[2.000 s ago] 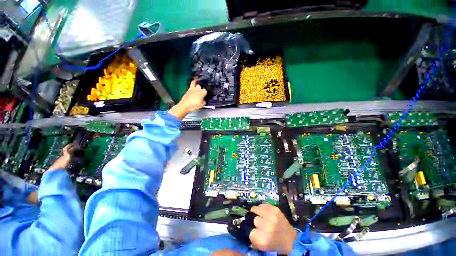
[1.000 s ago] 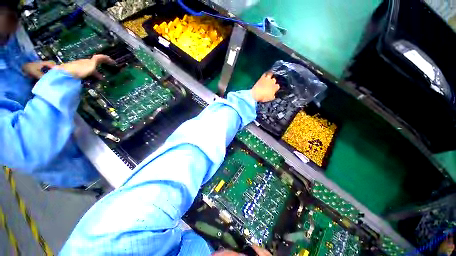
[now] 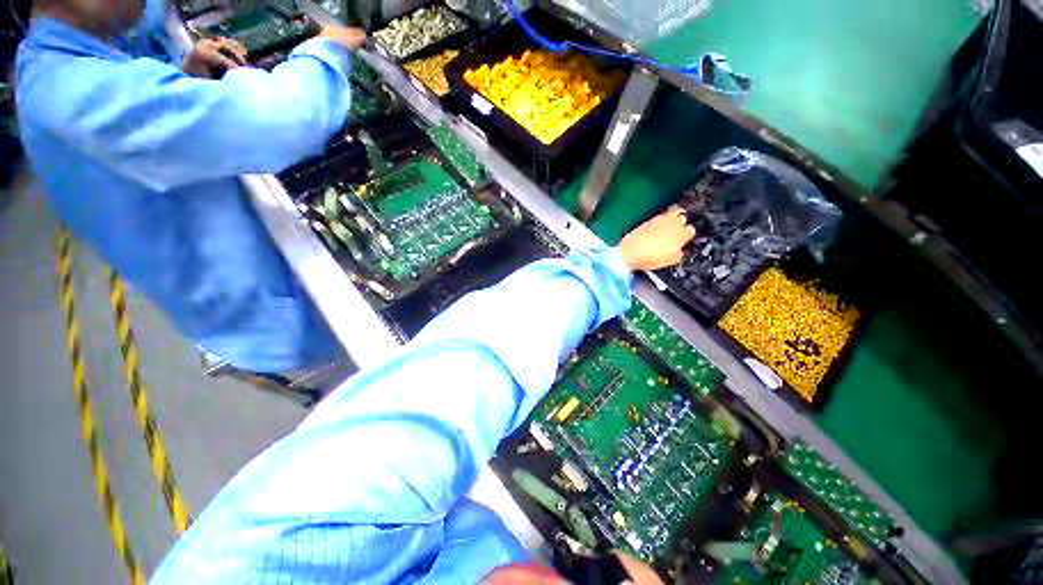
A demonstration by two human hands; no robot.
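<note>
My left hand (image 3: 660,240) is at the left edge of the grey parts bin (image 3: 723,242), its fingertips against the dark grey components. Whether it holds a piece cannot be told. My right hand (image 3: 636,570) is cut off by the bottom edge, with black on its fingers, at the near side of the board; its grip is hidden. The green circuit board (image 3: 636,429) lies in its black carrier, with a small yellow block and white-blue rows on it. The yellow parts bin (image 3: 791,331) stands right of the grey bin.
Another worker in a blue smock (image 3: 172,171) stands at the left by a further board (image 3: 426,215). A larger yellow-orange parts bin (image 3: 538,91) is on the shelf. A silver rail (image 3: 549,211) runs between shelf and boards. A blue cord (image 3: 526,23) crosses the top.
The view has turned left and tilted, so the bins and boards appear shifted and slanted. My left hand stays at the grey bin, now at its left edge. The other worker's hands have moved further up the line.
</note>
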